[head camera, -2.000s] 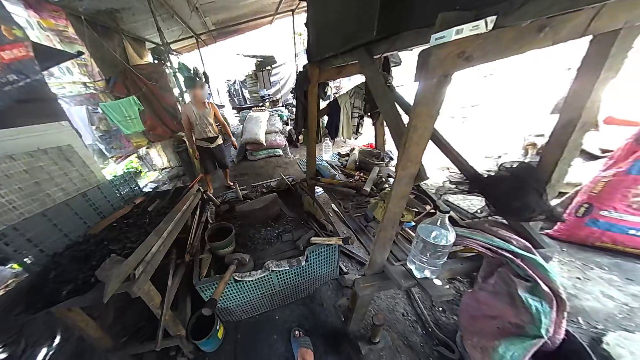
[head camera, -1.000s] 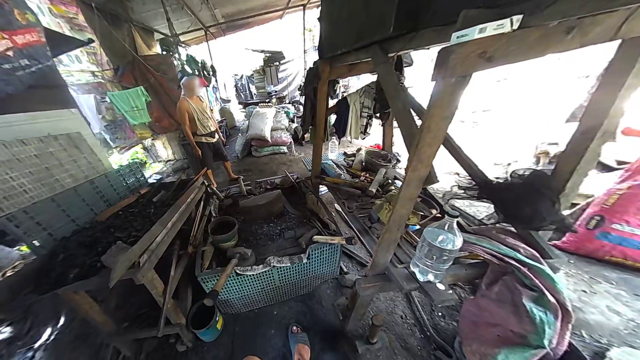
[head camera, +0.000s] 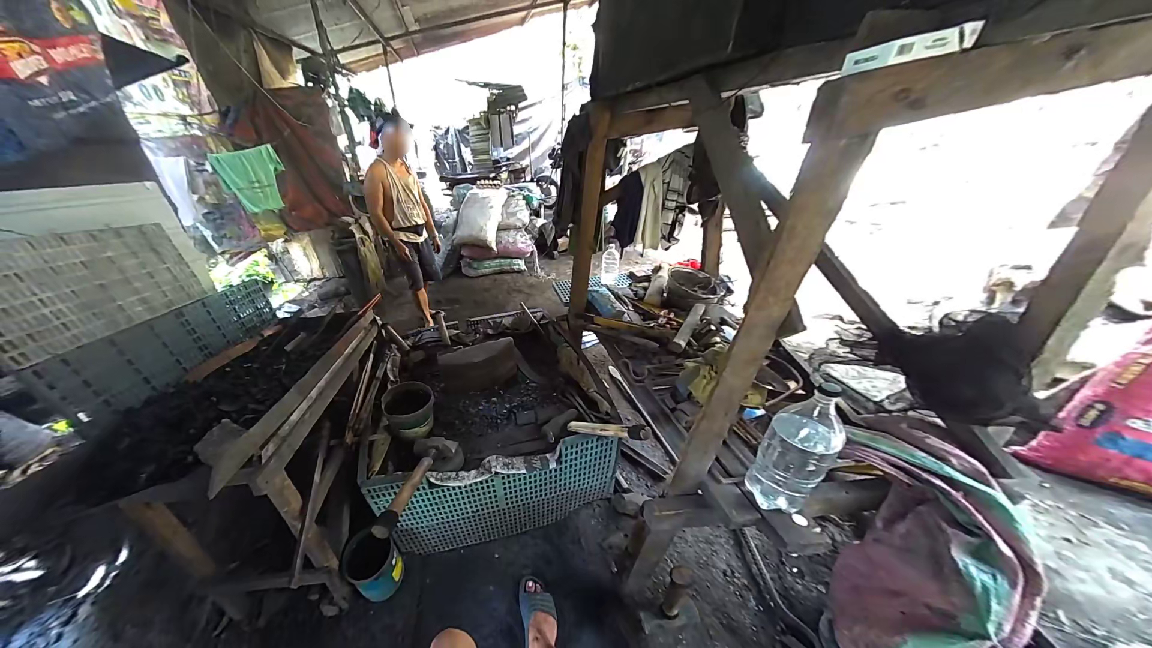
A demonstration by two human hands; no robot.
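Neither of my hands shows in the head view; only my knee and a sandalled foot (head camera: 537, 601) appear at the bottom edge. In front of them stands a green perforated plastic crate wall (head camera: 504, 504) around a dark bed of coals and ash (head camera: 477, 405). A hammer (head camera: 418, 477) leans over its left corner, its handle reaching down to a small blue bucket (head camera: 382, 576). Another wooden-handled hammer (head camera: 603, 430) lies across the right corner. A dark bucket (head camera: 408, 407) sits inside at the left. To the right, a large clear bottle of water (head camera: 796, 450) rests on a wooden beam.
A person (head camera: 402, 216) stands beyond the coal bed, near stacked sacks (head camera: 490, 225). Slanted timber posts (head camera: 774, 306) rise at the right, beside a maroon and green cloth sack (head camera: 918, 558). Charcoal (head camera: 216, 396) fills a wooden-framed bin at the left. Tools and scrap metal litter the ground.
The standing person's arms and stance have shifted a little. The hammers, buckets and water bottle have stayed in place.
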